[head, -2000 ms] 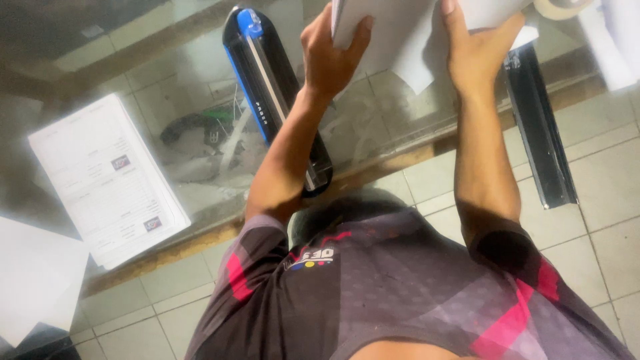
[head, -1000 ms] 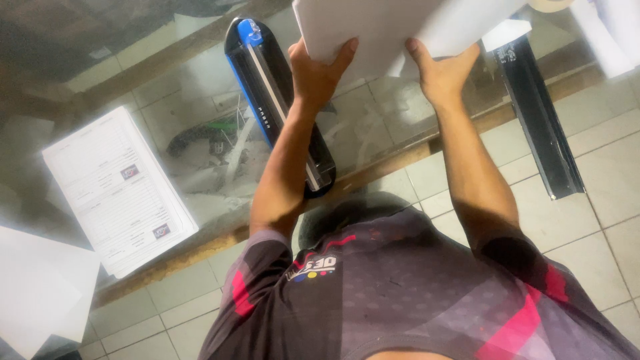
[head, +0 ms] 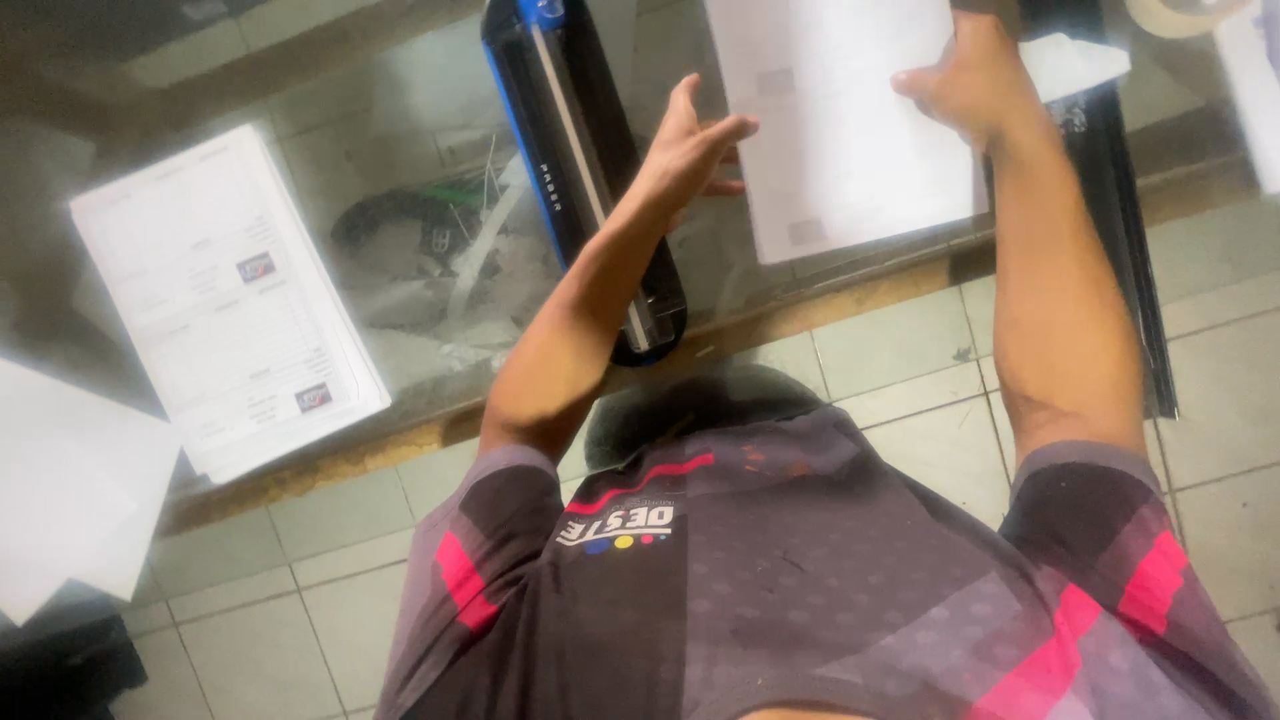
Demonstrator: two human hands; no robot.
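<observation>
A stack of white printed paper sheets (head: 850,130) lies near the top of the head view, its lower edge close to the glass table's front edge. My right hand (head: 970,85) grips its right side, the thumb on top and the fingers hidden. Just off the left edge of that paper is my left hand (head: 700,150), fingers apart and holding nothing. Under my left forearm runs a long black and blue paper trimmer (head: 570,130). Another stack of printed forms (head: 225,310) rests on the glass to the left.
Blank white sheets (head: 75,480) are at the far left. A long black bar (head: 1130,250) passes beside my right forearm and juts over the table's wooden front edge (head: 850,300). A roll of tape (head: 1185,12) is at the top right. Tiled floor shows below.
The sheets, held up by both hands before, are now lower, over the glass. My left hand has let go of them and its fingers have spread. My right hand has moved to their right side.
</observation>
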